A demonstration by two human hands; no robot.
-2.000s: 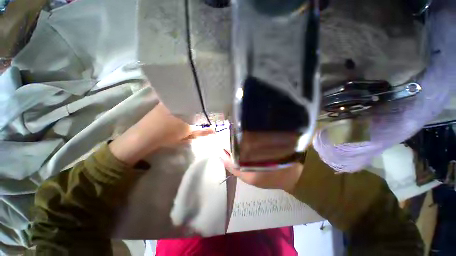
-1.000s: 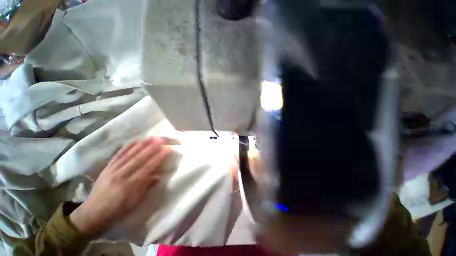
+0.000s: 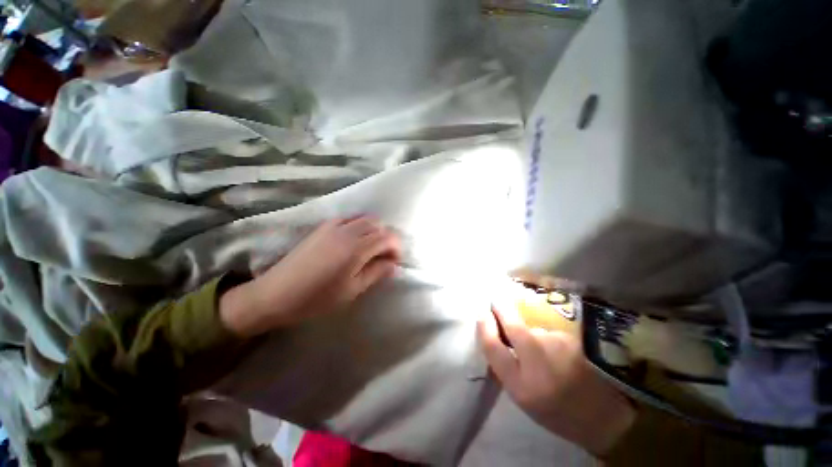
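Note:
A large pale grey garment (image 3: 365, 365) lies in front of me, spread under the machine lamp and heaped to the left. My left hand (image 3: 328, 274) rests on the cloth left of the bright glare, its fingers curled, pinching a fold of the cloth. My right hand (image 3: 538, 365) is at the cloth's right edge below the sewing machine head (image 3: 639, 164); its thumb and finger hold that edge. A small dark thing shows between those fingers, too blurred to name. The glare hides the needle and the cloth near it.
The yellowish needle bed (image 3: 547, 310) shows right of the glare. A lilac bundle (image 3: 775, 388) hangs at the right. Dark machine parts and a curved cable run beside my right forearm. Red cloth (image 3: 324, 451) shows at the bottom edge.
The view has shifted, so the machine head is now further right. My left hand has gone from lying flat to curled fingers. My right hand, earlier mostly hidden behind the machine, is now visible.

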